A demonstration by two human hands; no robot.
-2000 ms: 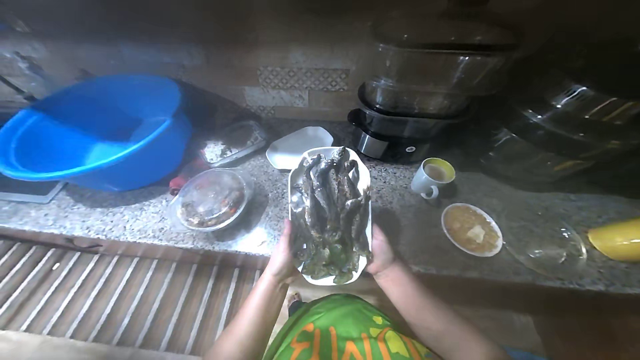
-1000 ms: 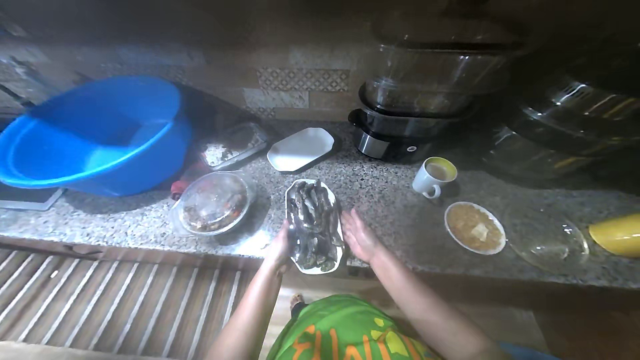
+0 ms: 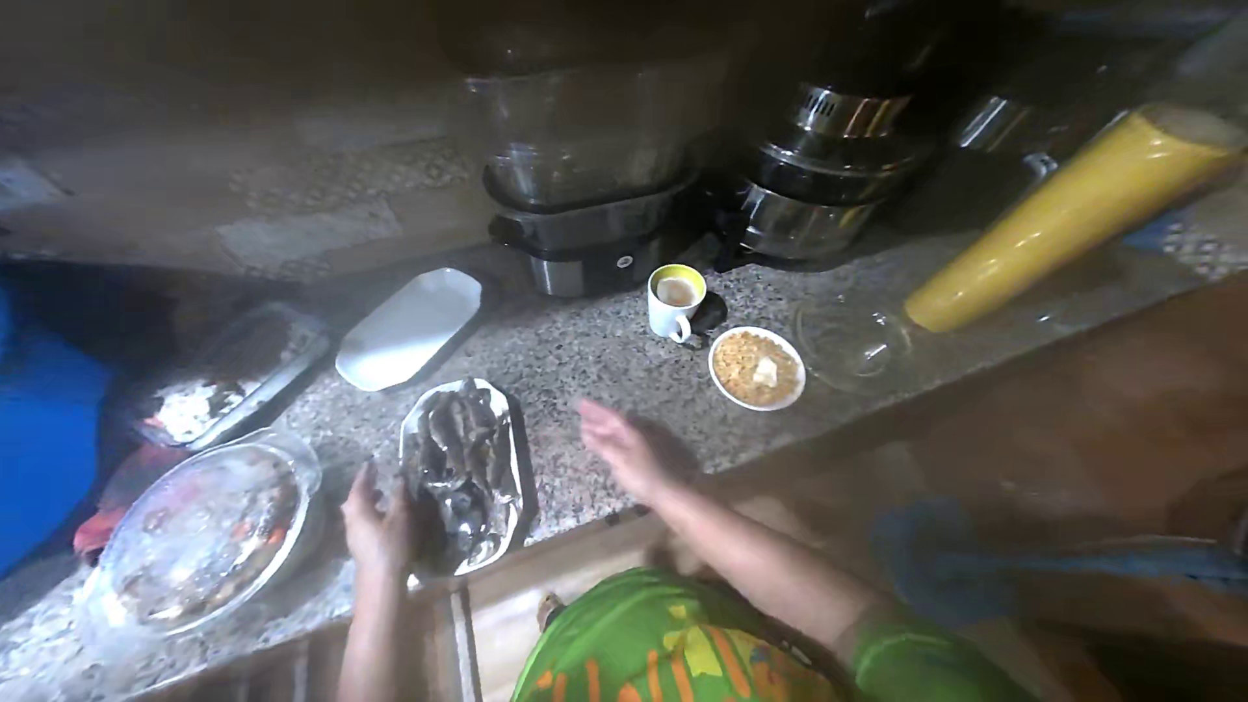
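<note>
A white oblong dish of whole small fish [image 3: 466, 468] rests on the speckled stone counter [image 3: 575, 468]. My left hand [image 3: 378, 522] is at the dish's left side, thumb and fingers apart; whether it touches the rim is hard to tell. Off to the right of the dish, my right hand [image 3: 624, 448] hovers over the counter with nothing in it. Right of that hand are a small bowl of crumbly golden food [image 3: 758, 369] with a pale lump on top and a white mug [image 3: 673, 304] with a yellow inside, holding a drink.
An empty white platter [image 3: 409, 330] lies behind the fish. At left are a lidded glass dish of food [image 3: 205, 534], another glass dish [image 3: 268, 375] and a blue basin [image 3: 44, 419]. A food steamer [image 3: 595, 239] stands behind; a clear glass lid [image 3: 853, 341] and yellow roll [image 3: 1068, 219] are right.
The dish of fish, between both hands two seconds ago, now rests on the counter. My right hand has moved away from it to the right. The view has swung right.
</note>
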